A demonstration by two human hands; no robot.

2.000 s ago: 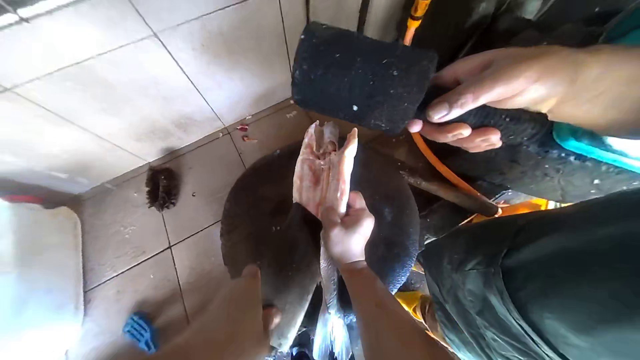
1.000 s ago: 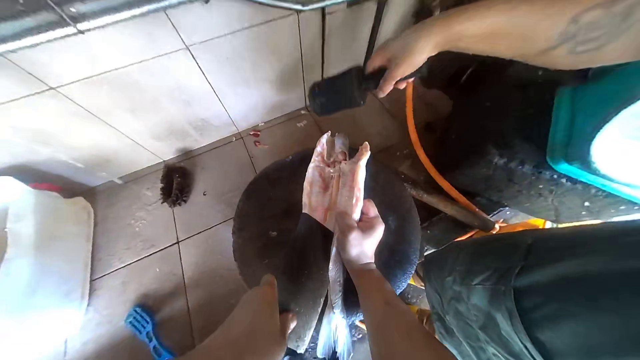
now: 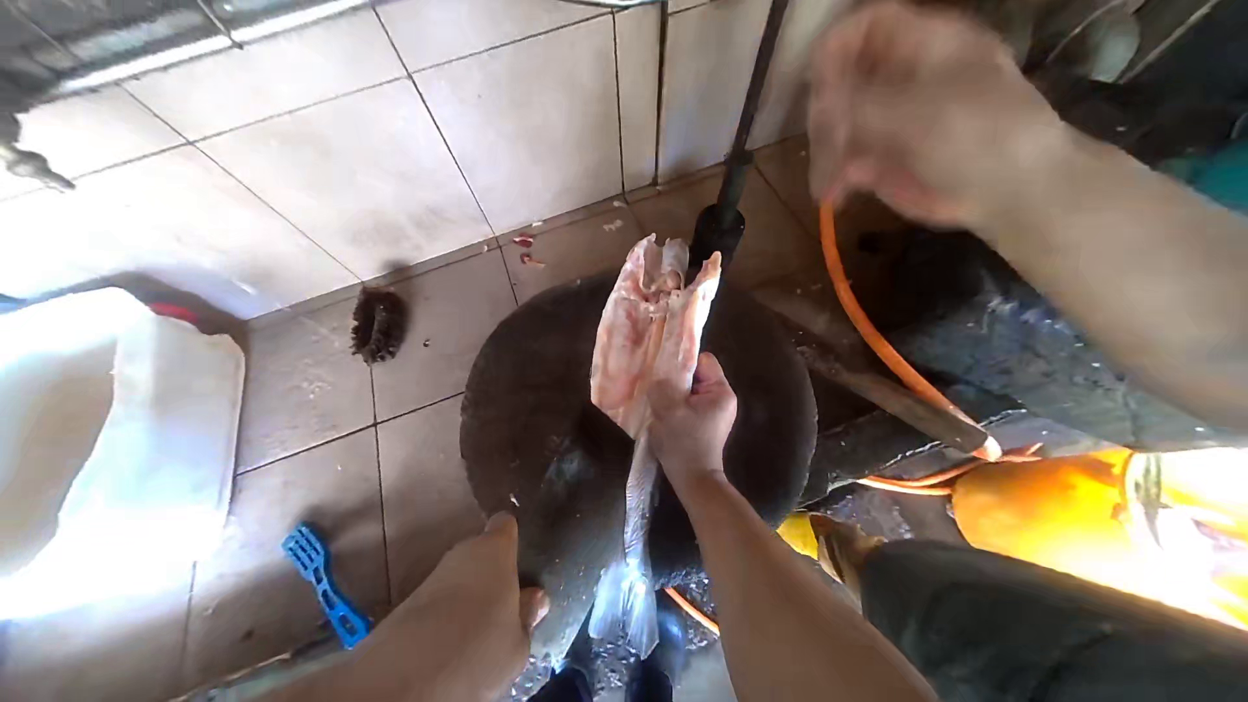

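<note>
My right hand (image 3: 697, 419) grips a split-open fish (image 3: 648, 341) over a dark round chopping block (image 3: 770, 390). The fish's pale pink inside faces up, and its tail hangs over the near edge. At the block's near left, my left hand (image 3: 478, 604) is closed on a broad dark blade (image 3: 570, 575), which looks like a cleaver; its handle is hidden. A black mallet (image 3: 719, 234) is just beyond the block, partly behind the fish. A co-worker's blurred hand (image 3: 897, 117) is up at the right, apart from the mallet.
A scrub brush (image 3: 378, 325) and a blue slotted spatula (image 3: 324, 583) lie on the tiled floor, left of the block. A white plastic container (image 3: 185, 390) stands farther left. An orange hose (image 3: 868, 331), a wooden pole (image 3: 887, 400) and a co-worker's dark-clothed leg (image 3: 1033, 614) are at the right.
The co-worker's hand held the mallet in both earlier frames; it has let go and moved up and right. My hands still hold the fish and the blade.
</note>
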